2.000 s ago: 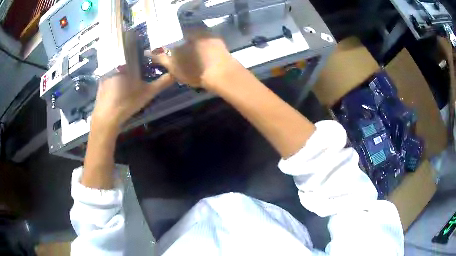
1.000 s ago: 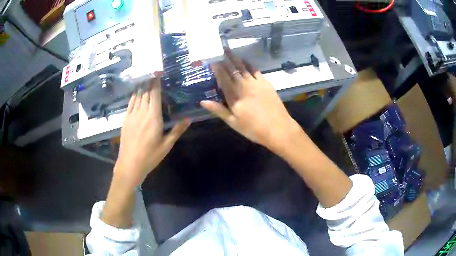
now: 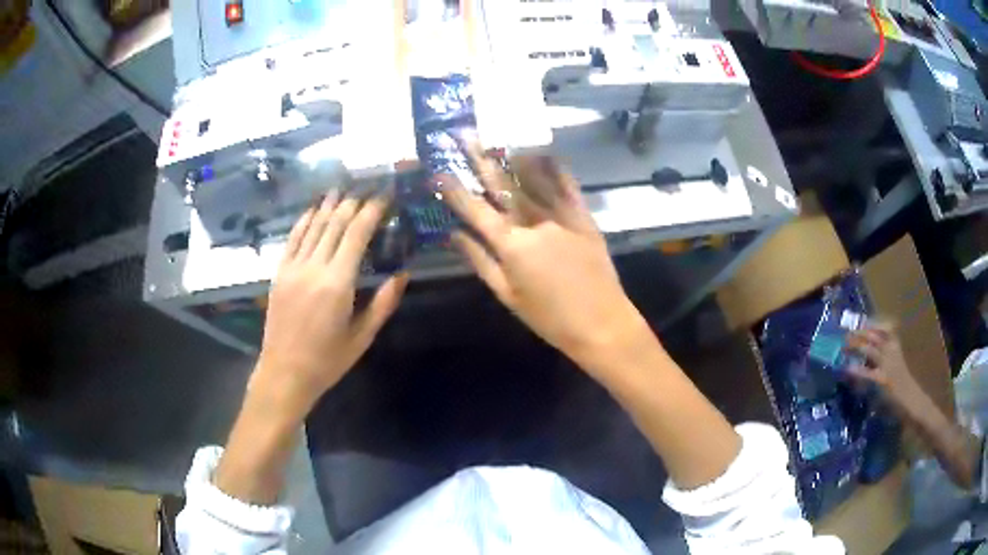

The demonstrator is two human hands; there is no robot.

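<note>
Dark blue film-wrapped retail boxes point(image 3: 442, 108) lie in the feed channel of the white-grey sealing machine point(image 3: 693, 206). A box with teal stripes point(image 3: 431, 218) is at the channel's front mouth. My left hand point(image 3: 325, 282) rests at the left of the mouth, fingers spread, thumb towards the boxes, holding nothing that I can see. My right hand point(image 3: 542, 260) reaches over the mouth from the right, its index finger on or just above the boxes. Its other fingertips are blurred. Glare hides part of the film.
At right, an open brown carton point(image 3: 796, 266) holds many wrapped blue boxes. Another person's hand point(image 3: 880, 356) is on a box in it. A second carton point(image 3: 92, 515) is at lower left. Small black knobs point(image 3: 666, 176) sit on the machine. Another machine point(image 3: 943, 119) is at upper right.
The hands first worked close together, then moved apart to either side of the channel. My right fingers now reach over the boxes. Another person's hand has entered the right carton.
</note>
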